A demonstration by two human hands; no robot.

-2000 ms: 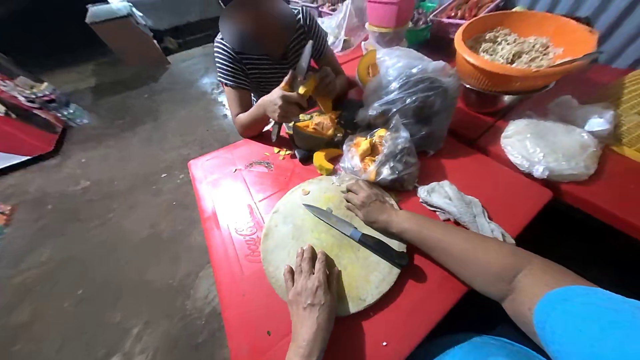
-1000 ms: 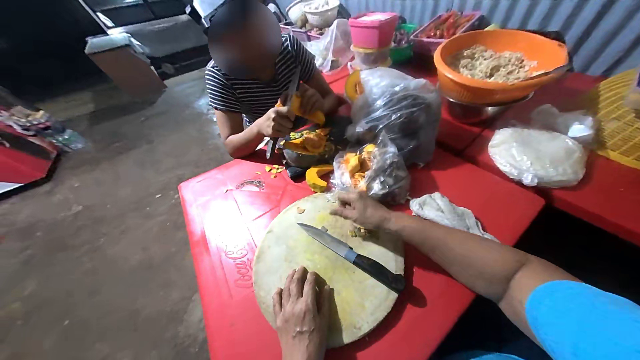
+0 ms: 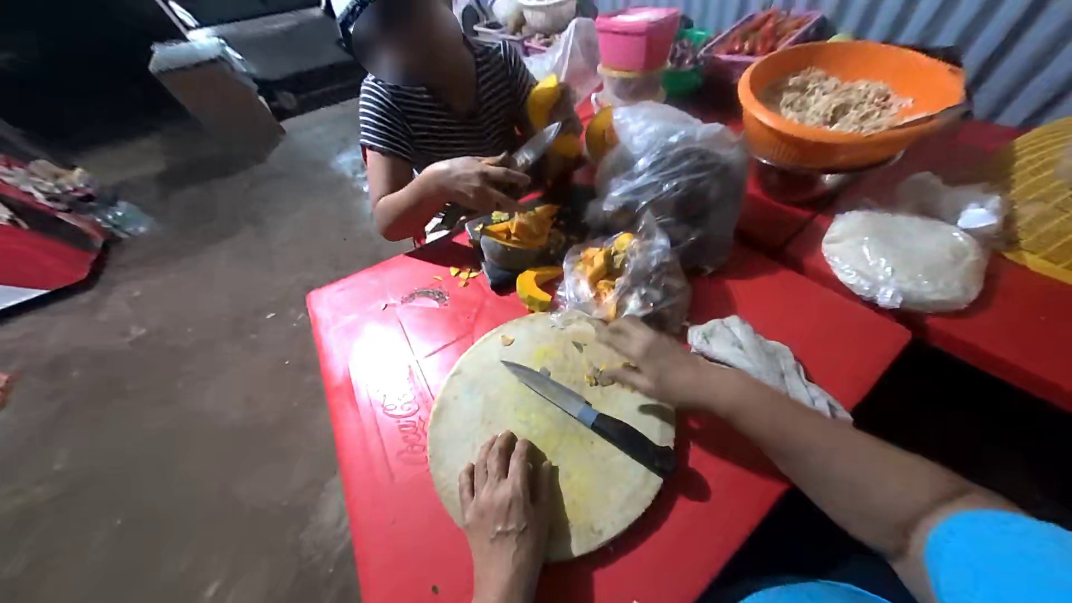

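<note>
A round cutting board (image 3: 494, 394) lies on the red plastic table (image 3: 368, 335). Across it rests a kitchen knife (image 3: 586, 414) with a black handle, touched by neither hand. My left hand (image 3: 506, 494) lies flat on the board's lower left part, holding nothing. At the upper right of the board, my right hand (image 3: 649, 364) is over small scraps (image 3: 596, 377); it is slightly blurred and seems to hold nothing. Just beyond it is a clear bag of pumpkin pieces (image 3: 615, 272), with a pumpkin slice (image 3: 538, 289) to its left.
Across the table a person (image 3: 448, 126) holds a knife (image 3: 536, 146) and pumpkin. A large filled plastic bag (image 3: 678, 180) stands beside them. A white cloth (image 3: 754, 360) lies right of the board. Farther right are an orange basin (image 3: 837, 146) of shredded food and a wrapped white bundle (image 3: 904, 260).
My right hand has shifted slightly over the upper right of the board. The other person's knife has swung from upright to a slant, and the pumpkin piece in their hand is raised higher.
</note>
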